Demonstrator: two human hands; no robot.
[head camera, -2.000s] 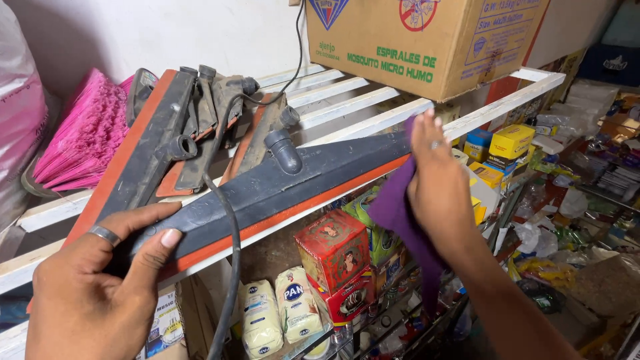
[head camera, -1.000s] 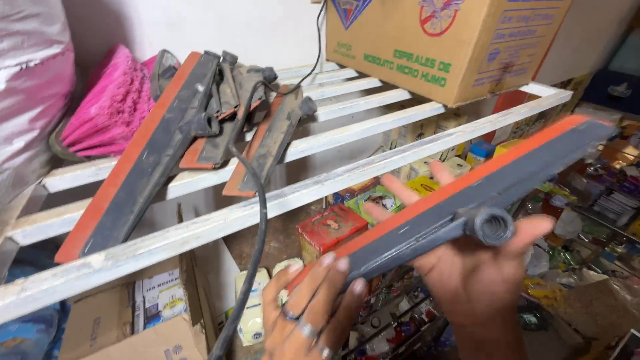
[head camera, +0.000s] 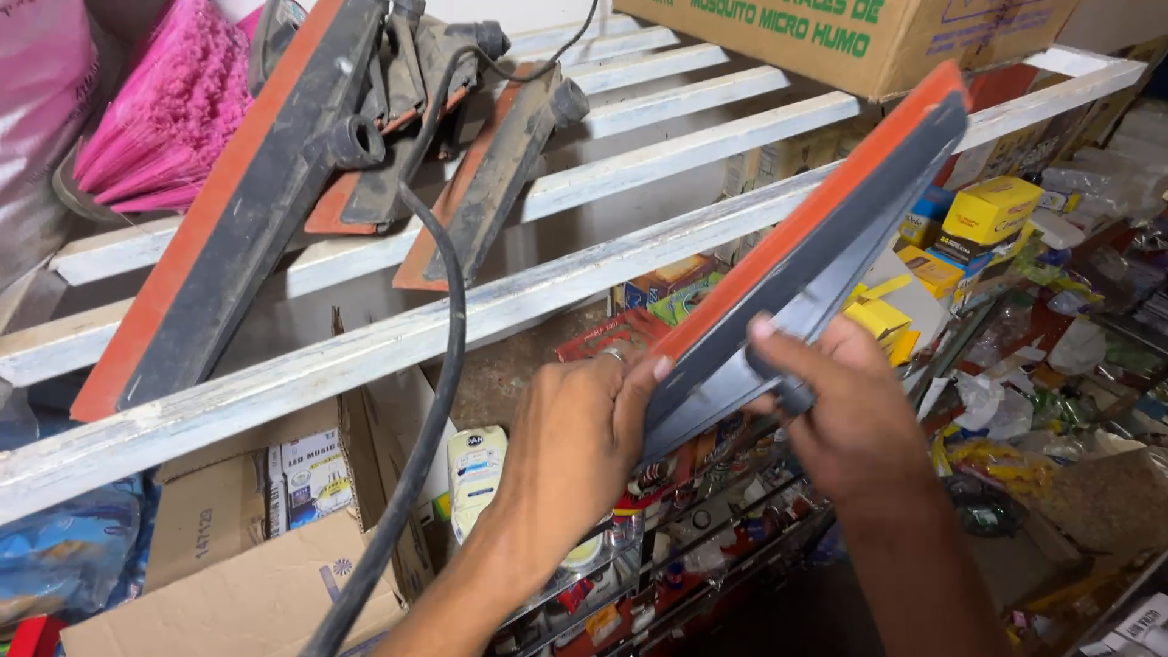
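A dark grey floor squeegee head with an orange rubber blade (head camera: 812, 237) is held up at a slant in front of the white slatted rack. My left hand (head camera: 584, 429) grips its lower end, thumb on the blade side. Around the handle socket near the middle of its back, my right hand (head camera: 839, 392) is closed, hiding most of the socket. On the rack at left lies a long dusty squeegee head (head camera: 246, 210), with several smaller dirty ones beside it, among them a squeegee head with an orange edge (head camera: 502, 173). No purple cloth shows.
A black cable (head camera: 447, 301) hangs across the white rack (head camera: 584, 274). Pink broom bristles (head camera: 173, 109) and a sack stand at left, a cardboard box (head camera: 912, 46) at the back. Below are an open carton (head camera: 255, 566), a white packet (head camera: 474, 474) and shelves with yellow boxes (head camera: 990, 210).
The squeegee head has been turned over and tilted more steeply. The purple cloth by my right hand two seconds ago is out of sight. My right hand has closed around the socket.
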